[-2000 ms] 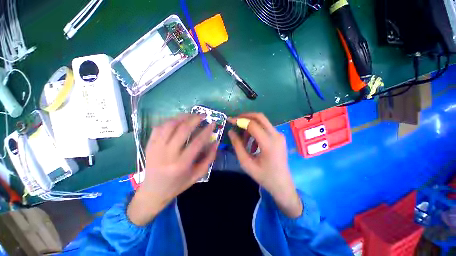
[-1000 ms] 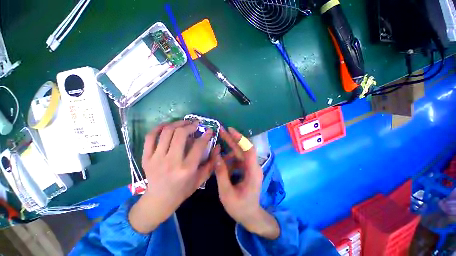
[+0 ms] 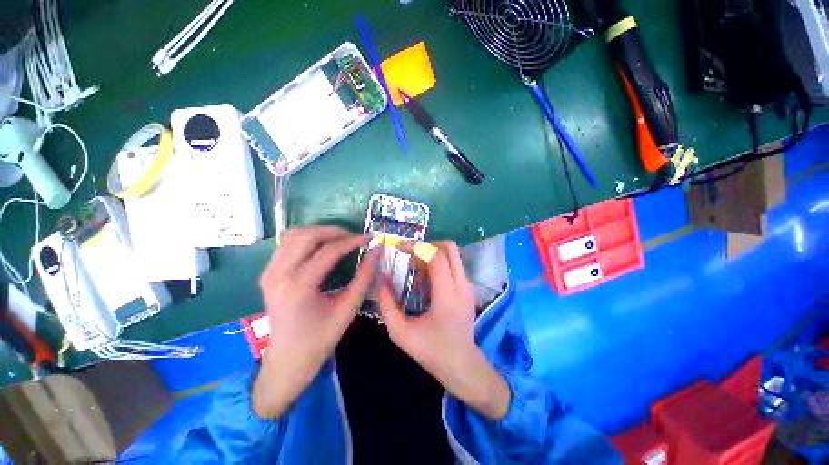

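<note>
An open white housing (image 3: 396, 211) with a circuit board at its far end lies at the bench edge in front of me. My left hand (image 3: 314, 295) is at its left side and my right hand (image 3: 434, 313) at its right side. The fingers of both hands meet over its middle, where a small yellow piece (image 3: 388, 241) shows between the fingertips. A yellow band (image 3: 424, 252) is on a right finger. The lower part of the housing is partly hidden by my fingers.
Another open housing (image 3: 314, 116) lies behind, near an orange scraper (image 3: 409, 73) and a black pen-like tool (image 3: 444, 143). White closed units (image 3: 218, 186) and a tape roll (image 3: 141, 162) are left. A fan (image 3: 516, 27), black-orange tool (image 3: 644, 95) and red tray (image 3: 595, 238) are right.
My hands have moved down off the board end, so more of it shows. Their fingertips now meet over the housing's middle. The camera view has shifted slightly.
</note>
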